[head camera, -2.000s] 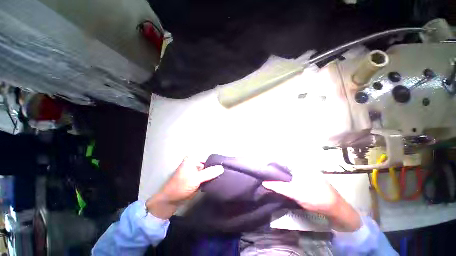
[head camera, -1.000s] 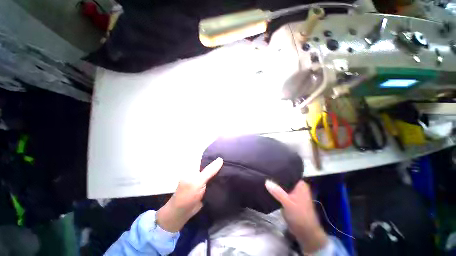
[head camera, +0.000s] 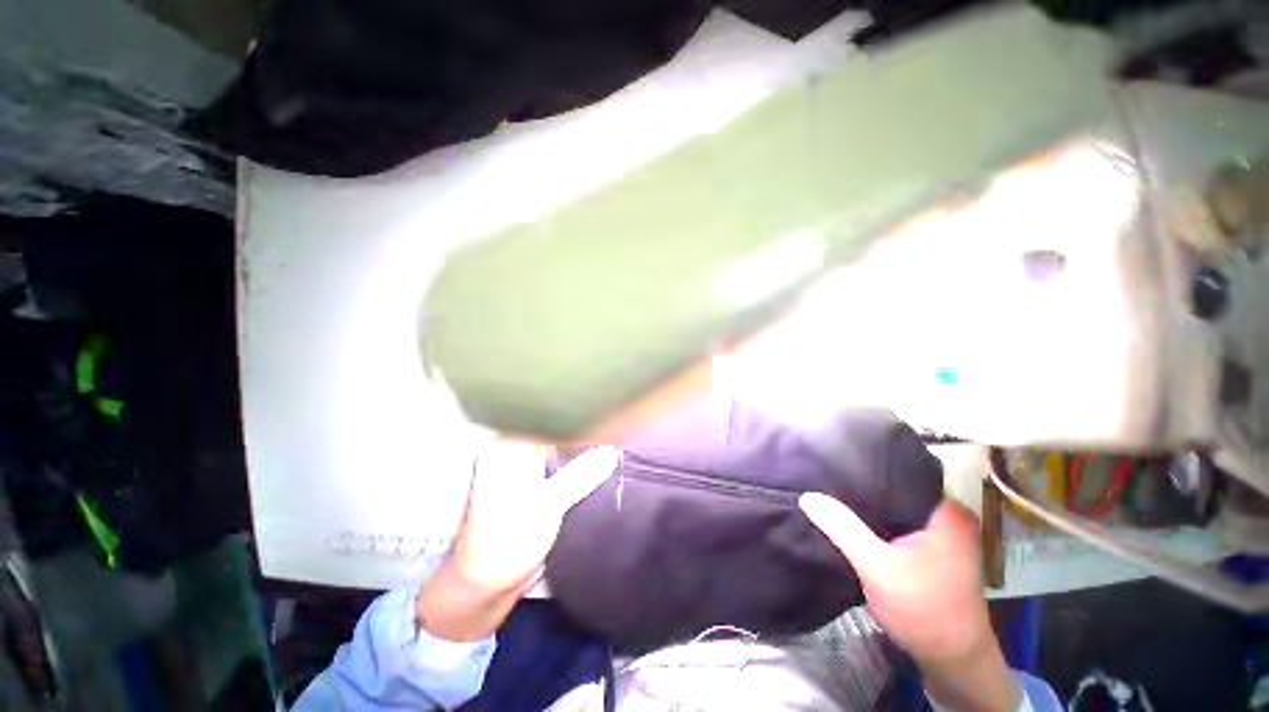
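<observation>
A dark black-purple garment panel (head camera: 710,556) with a narrow straight line, perhaps a zipped or welt pocket opening, is held over the table's near edge and the lap. My left hand (head camera: 522,522) grips its left side, thumb on top near the line's left end. My right hand (head camera: 905,570) grips its right side, thumb on top near the line's right end. The fingers under the cloth are hidden. A pale thread lies at the line's left end.
A pale-green machine lamp (head camera: 668,251) looms large in front, glaring over the white table (head camera: 320,348). The sewing machine head (head camera: 1211,348) is at right, partly hidden. Scissors with yellow and red handles (head camera: 1099,480) lie below it. Black cloth (head camera: 418,84) is heaped at the far edge.
The panel has been spread flatter between my hands, its straight line now clearly showing. The lamp appears much larger and closer, covering part of the machine. The view has shifted.
</observation>
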